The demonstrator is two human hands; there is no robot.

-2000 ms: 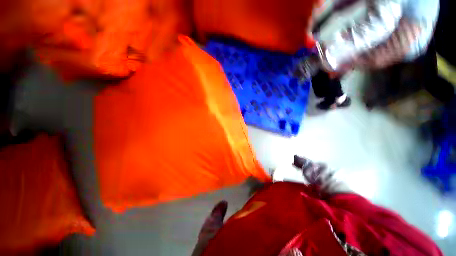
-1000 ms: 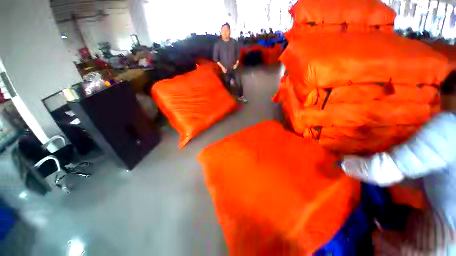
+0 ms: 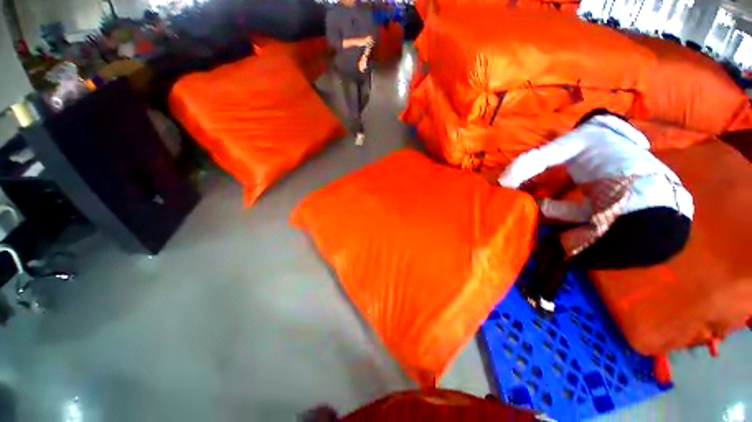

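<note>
A large orange sack (image 3: 412,247) lies in front of me, its near corner pointing at my red garment at the bottom edge. Its right side reaches over a flat blue plastic pallet (image 3: 569,346). A bent-over person in a pale top has their arms at the sack's far right side. A small dark shape at the bottom edge looks like my left hand (image 3: 320,414); it is cut off and blurred, and its fingers cannot be made out. My right hand is not in view.
Orange sacks (image 3: 561,66) are stacked behind the person. Another orange sack (image 3: 693,247) lies at the right, partly over the pallet. One more orange sack (image 3: 256,111) stands tilted at the back left, beside a person in dark clothes. A dark cabinet (image 3: 107,165) and a chair are at the left.
The view has swung to the right and down, showing more of the near sack and pallet. The pale-topped person now shows bent over beside the sack. The person in dark clothes appears nearer.
</note>
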